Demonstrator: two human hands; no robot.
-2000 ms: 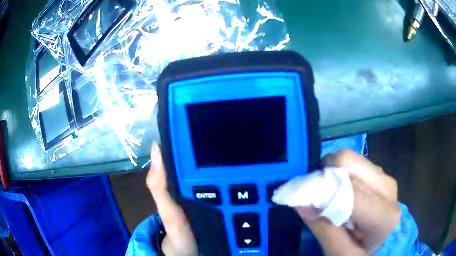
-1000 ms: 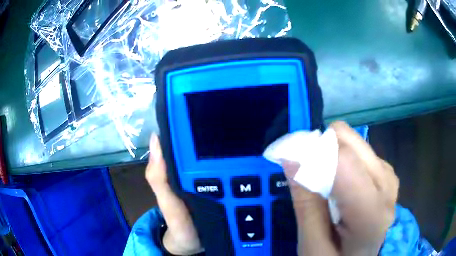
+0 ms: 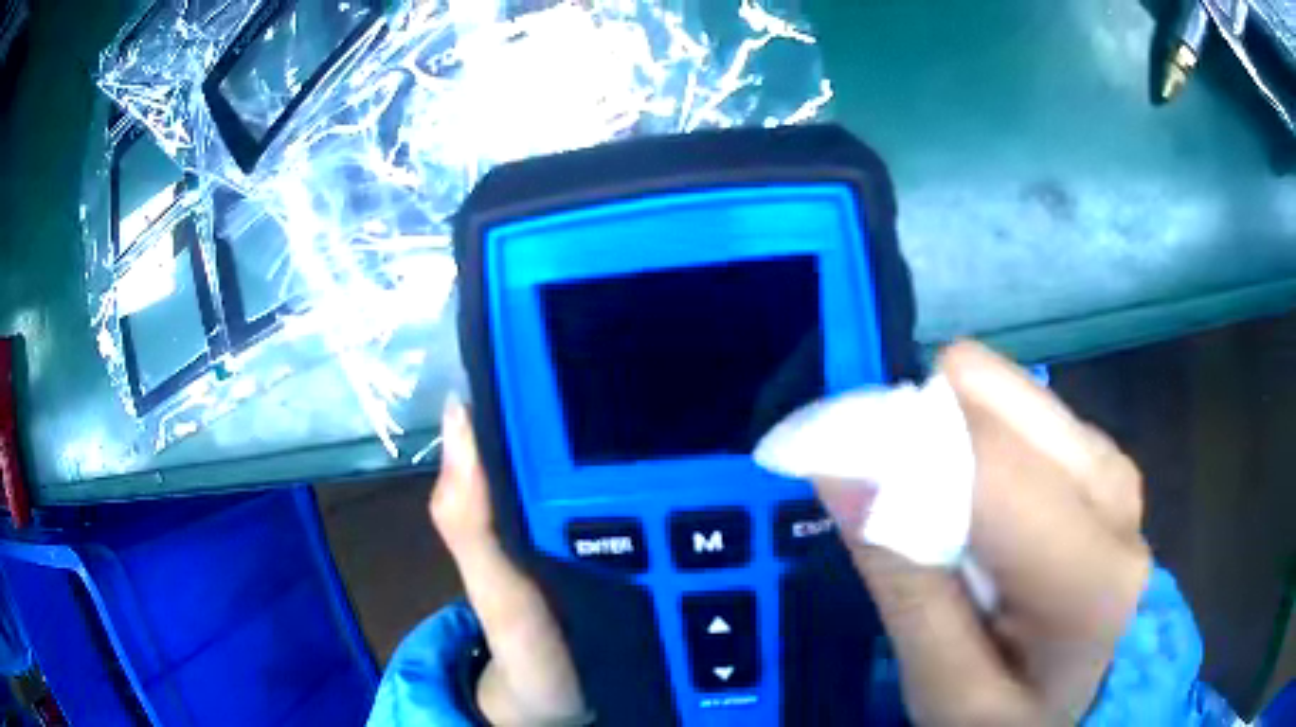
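Observation:
The blue-and-black tester (image 3: 682, 497) is upright in front of me, its dark screen and ENTER, M and arrow buttons facing me. My left hand (image 3: 498, 582) holds it along its left side; most of the hand is hidden behind it. My right hand (image 3: 1016, 526) pinches a crumpled white wipe (image 3: 895, 469). The wipe's tip is at the lower right corner of the screen, above the partly covered EXIT button. Whether it touches the surface I cannot tell.
Crinkled, glaring clear film (image 3: 370, 213) with black-framed screen lenses (image 3: 164, 341) lies on the green bench (image 3: 1080, 227) at the upper left. A brass-coloured nozzle (image 3: 1177, 68) is at the upper right. A blue bin (image 3: 213, 597) is below the bench edge at left.
Since two seconds ago, my right hand has moved the wipe up from the EXIT button to the screen's lower right corner. Since one second ago, the tester shows slightly lower.

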